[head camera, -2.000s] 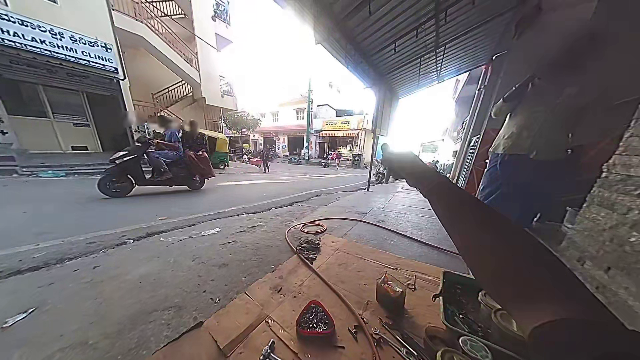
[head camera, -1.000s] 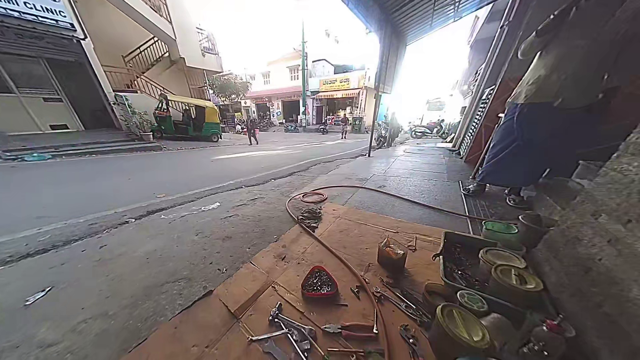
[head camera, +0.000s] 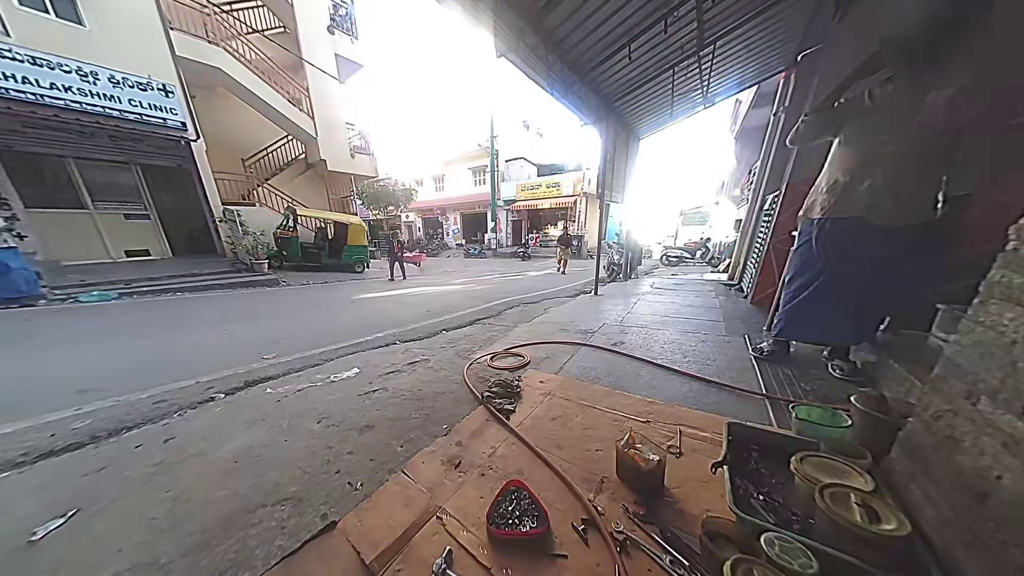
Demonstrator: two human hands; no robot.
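Neither of my hands shows in the head view at this moment. On a flattened cardboard sheet [head camera: 448,464] lies a red rounded-triangular tray [head camera: 518,510] of small metal parts. Right of it are spanners [head camera: 648,546] and a dark square container [head camera: 640,462] with mixed contents. A red-brown hose [head camera: 552,472] runs across the cardboard and curls beside a crumpled dark cloth [head camera: 502,395]. A large dark tray [head camera: 730,480] at the right holds loose metal parts and lidded round tubs [head camera: 862,510]. Part of a metal tool [head camera: 443,562] shows at the bottom edge.
A person in a blue lower garment [head camera: 828,280] stands at the right, near a green bucket [head camera: 820,420] and a rough stone wall [head camera: 976,416]. A metal post [head camera: 598,232] stands at the pavement edge. Across the road are an auto rickshaw [head camera: 320,240] and walking people.
An arm stretched across the right side two seconds ago is gone from view. The scooter with riders has left the road in view. The view has tilted up since one second ago.
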